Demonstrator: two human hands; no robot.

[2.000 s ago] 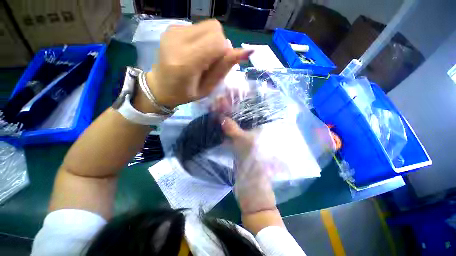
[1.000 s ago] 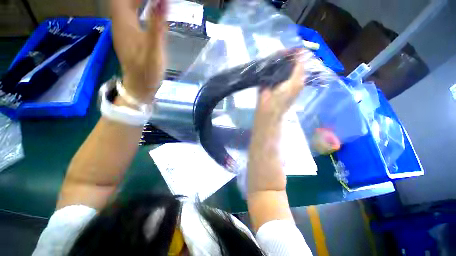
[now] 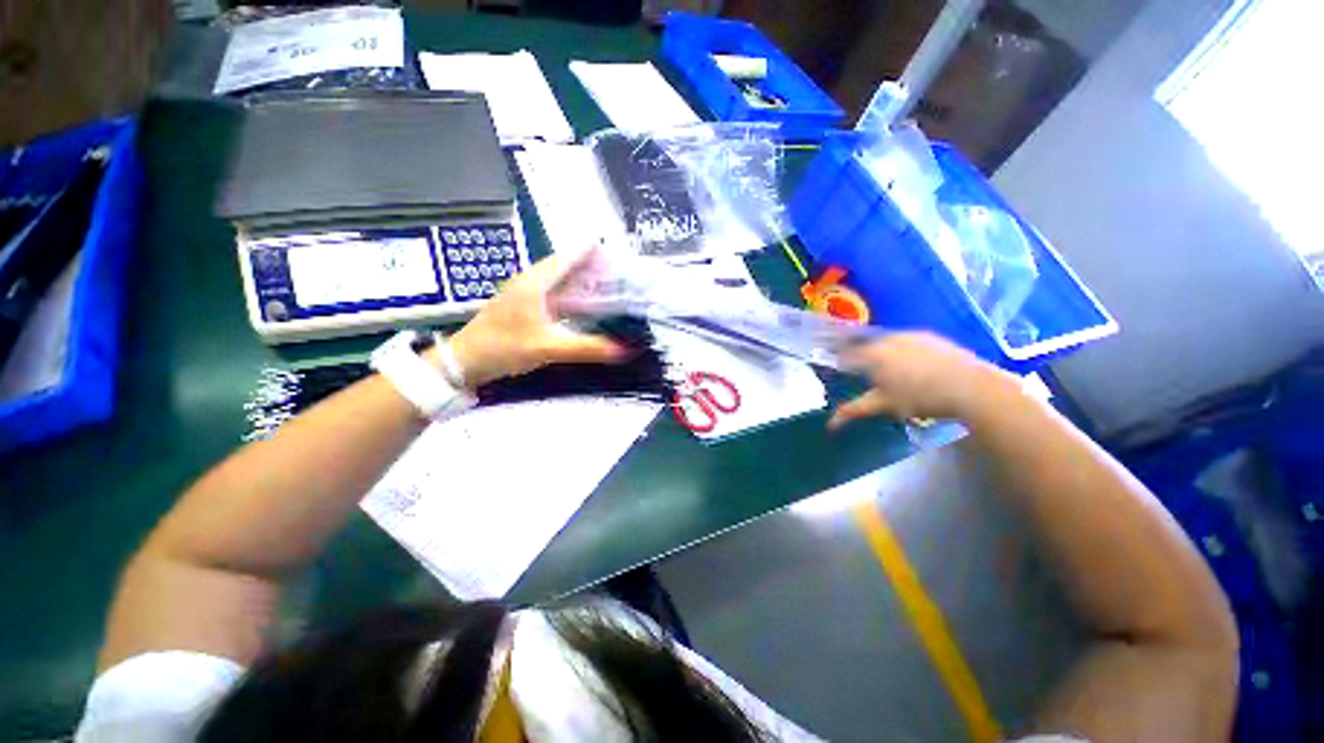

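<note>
A flat clear poly bag point(image 3: 741, 317) is stretched between my hands above the table. My left hand point(image 3: 530, 327) holds its left end, and my right hand point(image 3: 915, 380) pinches its right end. No wires show in it. A black wire bundle point(image 3: 508, 386) with silvery ends lies on the table under my left hand and wrist, partly hidden by them. A clear bag with black wires point(image 3: 661, 189) lies on papers right of the counting scale point(image 3: 370, 145), whose pan is bare.
Red scissors point(image 3: 707, 404) lie on paper below the bag. A printed sheet point(image 3: 508, 486) lies near the front edge. An orange tape dispenser point(image 3: 835, 298) is beside the right blue bin point(image 3: 1067, 349). Another blue bin point(image 3: 102, 290) is far left; a small blue tray point(image 3: 813, 124) is behind.
The curved black wires I was handling in a clear bag are out of my hands. My hands have lowered and spread apart onto a flat bag. The view has shifted, showing the whole scale.
</note>
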